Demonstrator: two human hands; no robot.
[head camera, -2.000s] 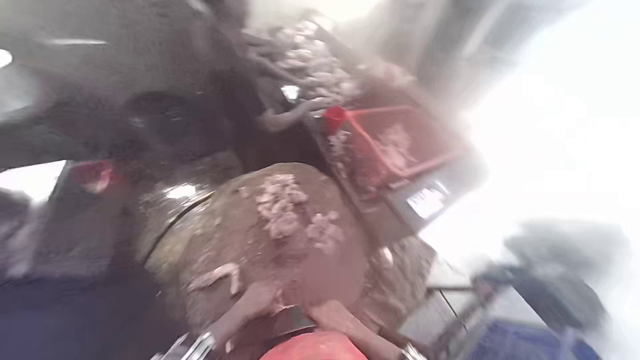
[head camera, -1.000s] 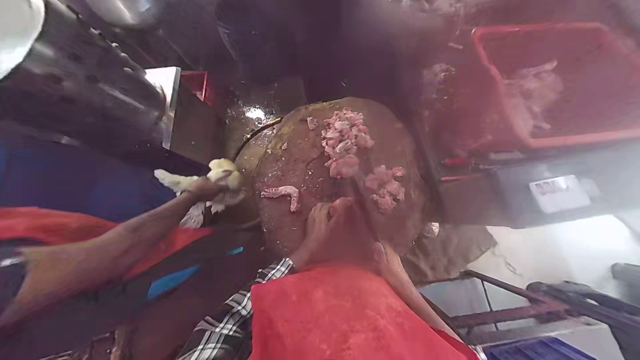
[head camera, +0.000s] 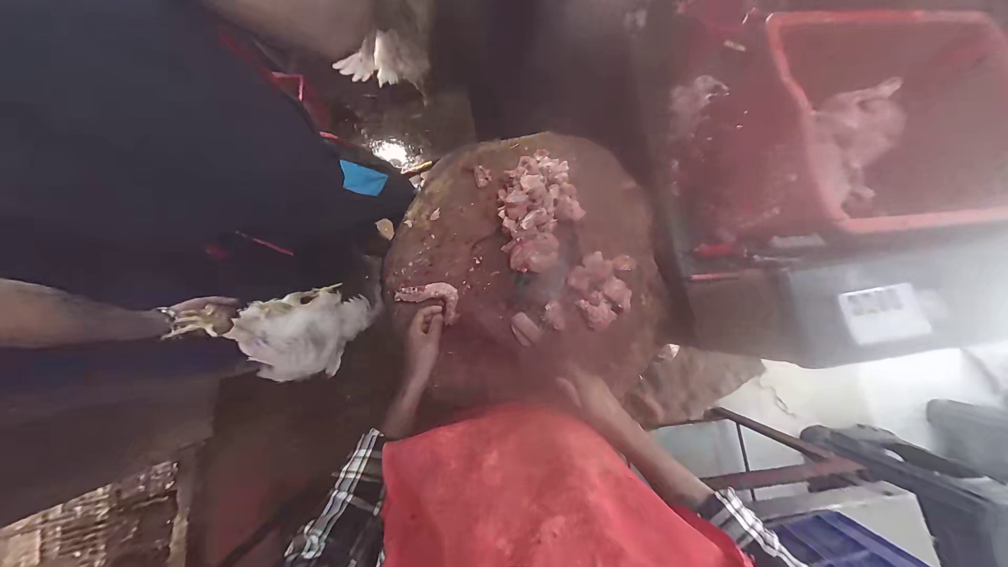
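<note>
My left hand (head camera: 425, 335) has its fingertips at a curved strip of raw meat (head camera: 429, 294) on the left side of a round wooden chopping block (head camera: 465, 228); whether it grips the strip cannot be told. Low on the block's right side is my right hand (head camera: 581, 387), blurred by haze, and what it may hold is hidden. A pile of cut raw meat pieces (head camera: 537, 201) lies on the upper middle of the block. Right of that is a smaller heap of meat (head camera: 600, 290), with a few loose pieces (head camera: 525, 329) below.
Another person's hand (head camera: 201, 315) holds a white-feathered bird (head camera: 303, 335) by its feet, left of the block. At the upper right stands a red plastic tray (head camera: 906, 220) with meat inside, behind a scale (head camera: 882, 315). A metal frame (head camera: 787, 476) is at lower right.
My left hand has moved left, from near the block's lower middle to the curved strip. The other person's bird now hangs lower beside the block. The view has shifted.
</note>
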